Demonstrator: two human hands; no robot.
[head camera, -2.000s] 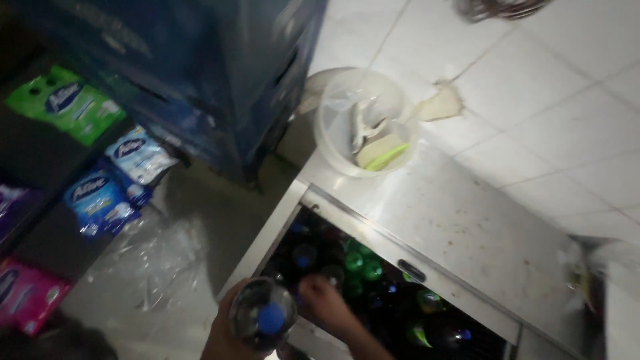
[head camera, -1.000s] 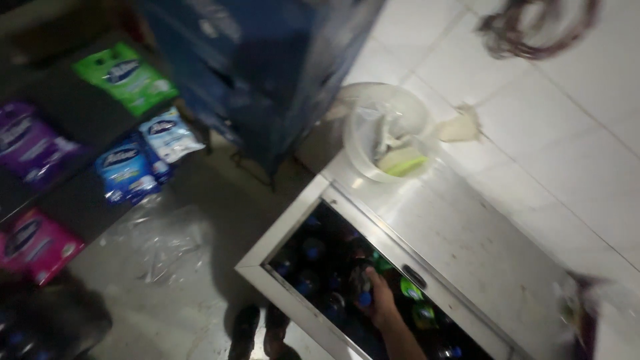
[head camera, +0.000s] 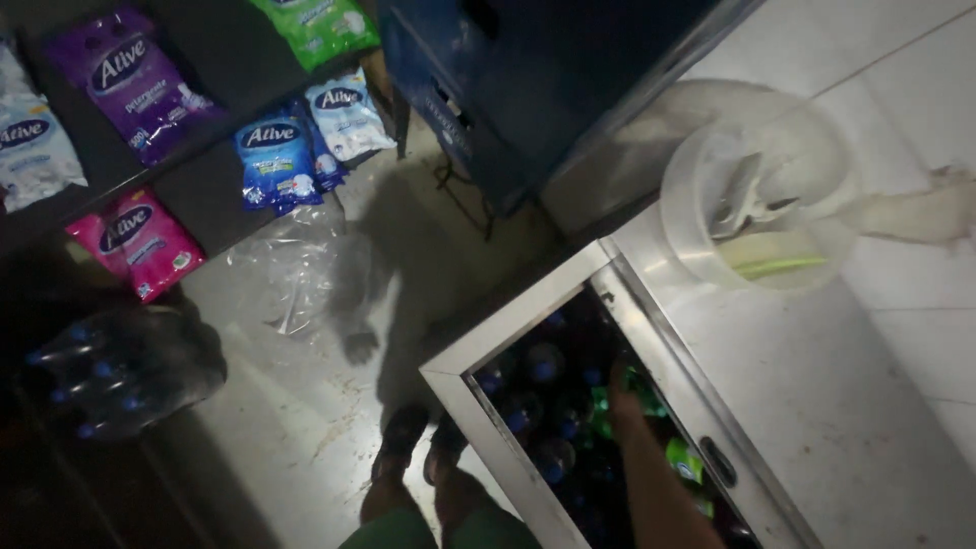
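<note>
My right hand (head camera: 625, 385) reaches down through the opening of a metal chest cooler (head camera: 457, 389), at its inner side near the sliding lid. The fingers are dark and blurred, close to green bottles (head camera: 602, 412); whether they grip one cannot be told. Bottles with blue caps (head camera: 543, 362) stand upright to the left of the hand. Bottles with bright green labels (head camera: 684, 461) lie to the right of my forearm. My left hand is out of the picture.
A translucent plastic tub (head camera: 679, 206) holding small items rests on the cooler top. Detergent bags (head camera: 141, 84) lie on a dark shelf at left. Clear plastic film (head camera: 297, 267) and wrapped bottles (head camera: 130, 374) are on the floor, near my feet (head camera: 404, 438). A blue cabinet (head camera: 526, 91) stands behind.
Two seconds ago my left hand held a blue-capped bottle over the cooler; both are now out of view. My right hand remains inside the cooler. The view has shifted left and closer.
</note>
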